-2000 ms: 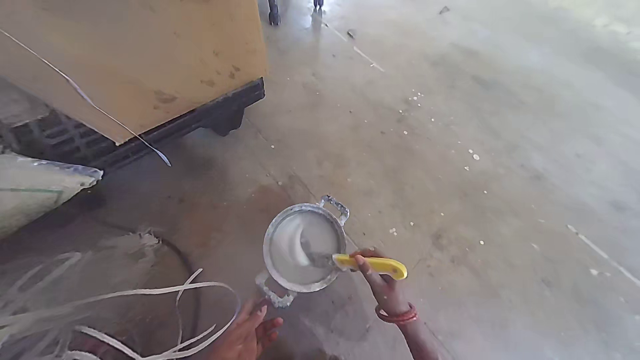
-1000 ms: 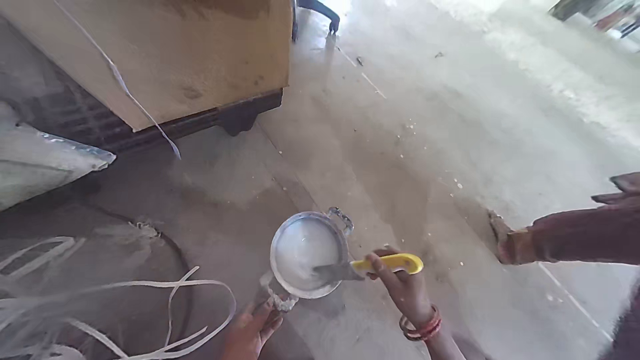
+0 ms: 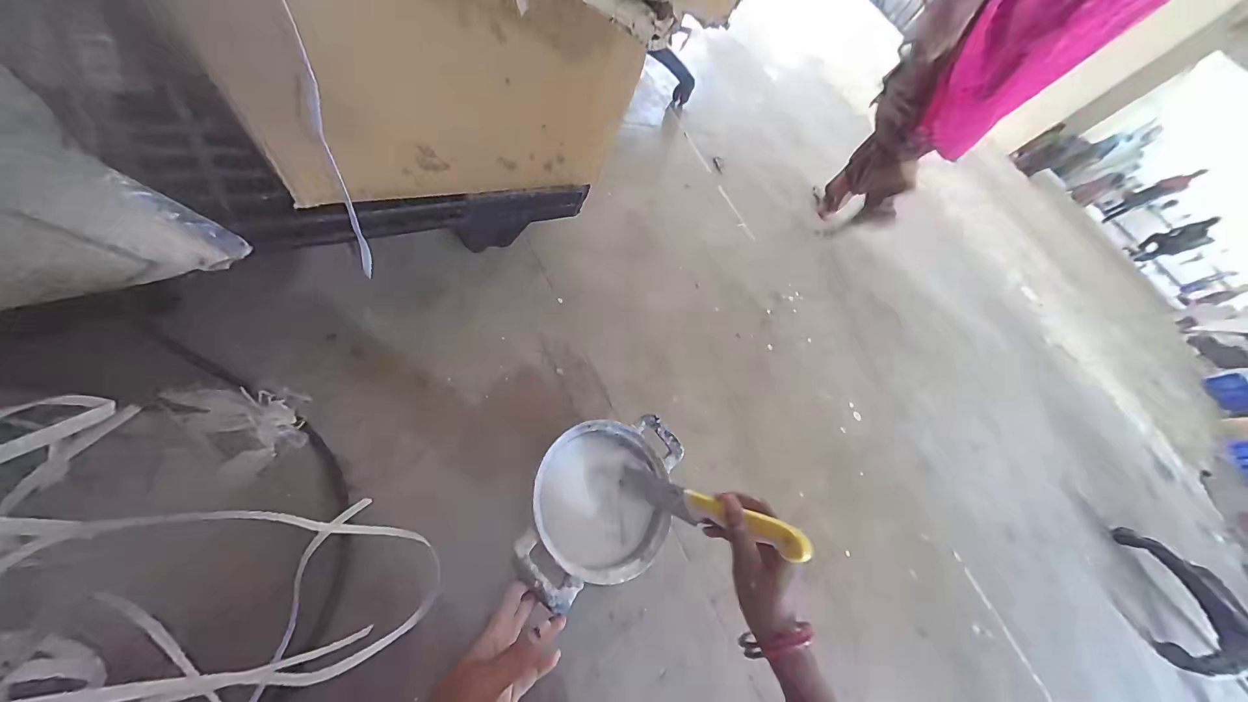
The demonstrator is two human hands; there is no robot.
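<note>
A metal pot with two handles (image 3: 597, 507) stands on the floor with a whitish substance inside. My right hand (image 3: 756, 561), with red bangles at the wrist, grips the yellow handle of a flat-bladed tool (image 3: 751, 526); the blade dips into the whitish substance. My left hand (image 3: 507, 648) lies at the pot's lower left handle (image 3: 548, 577), its fingers touching or very near it. Whether those fingers close around the handle cannot be told.
Loose pale straps (image 3: 283, 522) and a dark cable (image 3: 331, 468) lie at the left. A cardboard box (image 3: 439, 107) sits on a black pallet (image 3: 487, 216), beside a whitish sack (image 3: 97, 214). A person in pink and brown clothing (image 3: 907, 117) is at the upper right; a dark curved object (image 3: 1189, 604) lies lower right.
The other person's foot and leg, at the right edge one second ago, are now at the upper right. The blade has shifted within the pot. The view has tilted upward.
</note>
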